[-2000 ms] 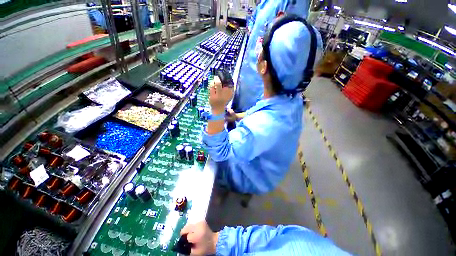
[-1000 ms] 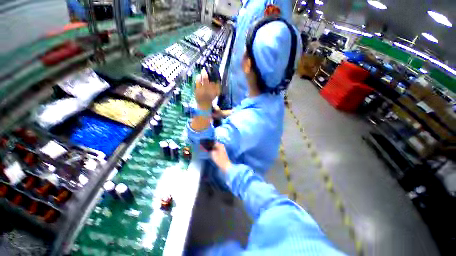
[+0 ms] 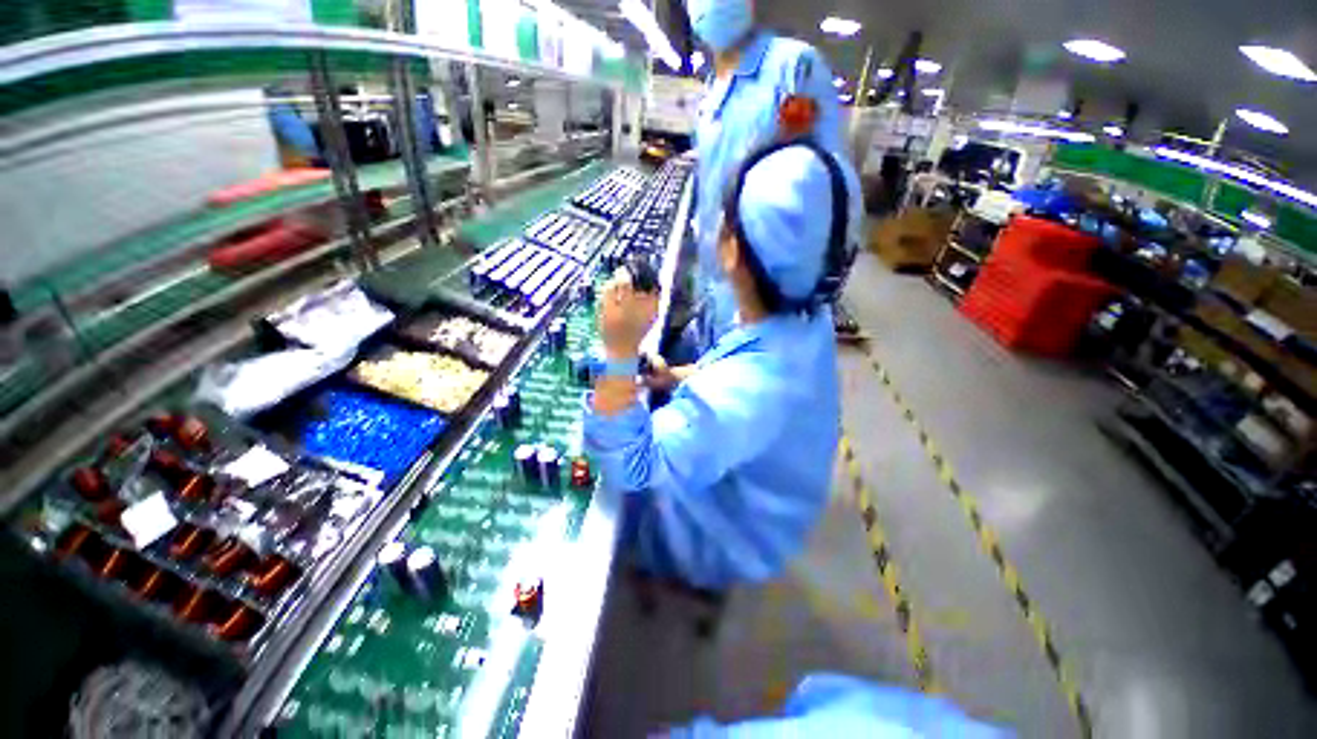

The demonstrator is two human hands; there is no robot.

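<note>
A large green circuit board [image 3: 419, 657] lies nearest in front of me on the line. Two dark upright capacitors with pale tops [image 3: 422, 567] stand on it, and a single copper coil [image 3: 529, 596] stands near its right edge. More capacitors [image 3: 537, 462] stand farther along the boards. Neither of my hands is in the picture. Only a light-blue sleeve of mine [image 3: 852, 715] shows, blurred, at the bottom edge.
Left of the rail are a tray of coils [image 3: 166, 578], black bins of blue parts [image 3: 361, 433] and cream parts [image 3: 419, 378], and plastic bags [image 3: 275, 378]. Capacitor trays [image 3: 527, 274] stand beyond. A seated person [image 3: 737, 433] and a standing person are at right.
My hand with a dark object, first by the near board and then raised near the seated person's arm, has left the picture. My sleeve has dropped to the bottom edge. The view has tilted up.
</note>
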